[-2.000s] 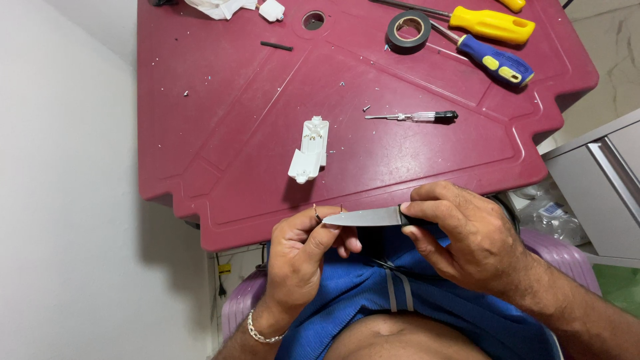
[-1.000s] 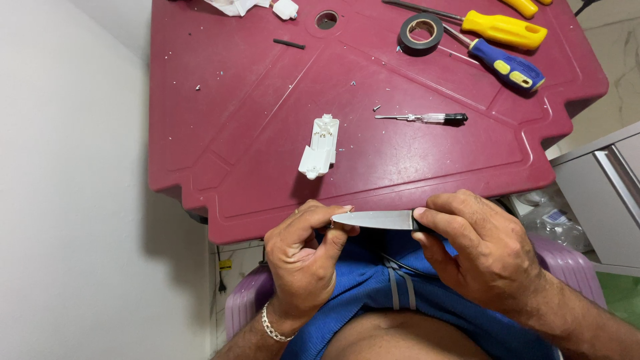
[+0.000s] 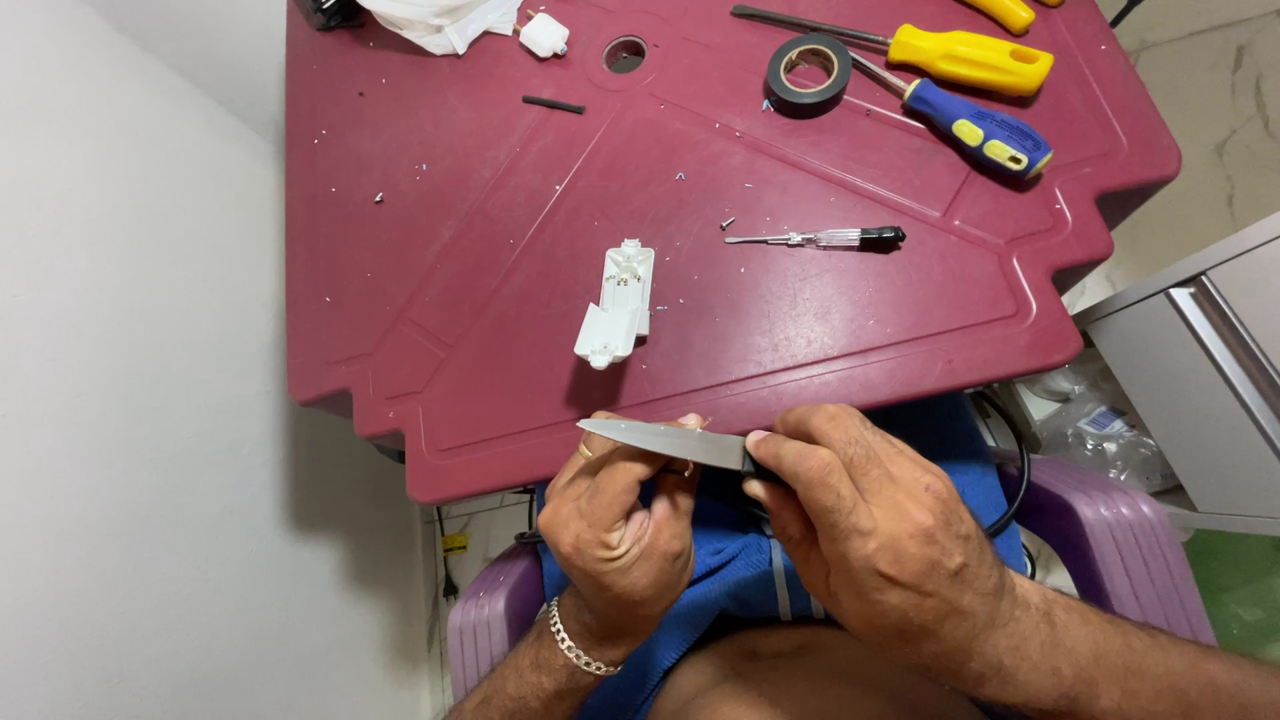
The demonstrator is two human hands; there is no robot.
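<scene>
My right hand (image 3: 880, 520) grips the black handle of a kitchen knife (image 3: 670, 444), its blade pointing left. Under the blade is my left hand (image 3: 625, 530), fingers curled and pinched around something thin, probably a cable end, mostly hidden by blade and fingers. A black cable (image 3: 1018, 470) runs beside my lap. Beyond the hands, an opened white plastic electrical housing (image 3: 625, 300) with small metal contacts lies on the maroon table (image 3: 480, 400). To its right are a clear-handled small screwdriver (image 3: 840, 239) and a small screw (image 3: 727, 223).
Farther back lie a roll of black electrical tape (image 3: 808, 76), a yellow-handled screwdriver (image 3: 970, 60), a blue-and-yellow screwdriver (image 3: 980, 128), a white plug (image 3: 543, 35), a white plastic bag (image 3: 445, 20) and a short black strip (image 3: 553, 104). Gray drawers (image 3: 1190, 370) stand at right.
The knife blade has tilted, its tip now pointing slightly up and left across my left fingers. My left hand has turned, with its fingers curled more tightly. The things on the table have stayed put.
</scene>
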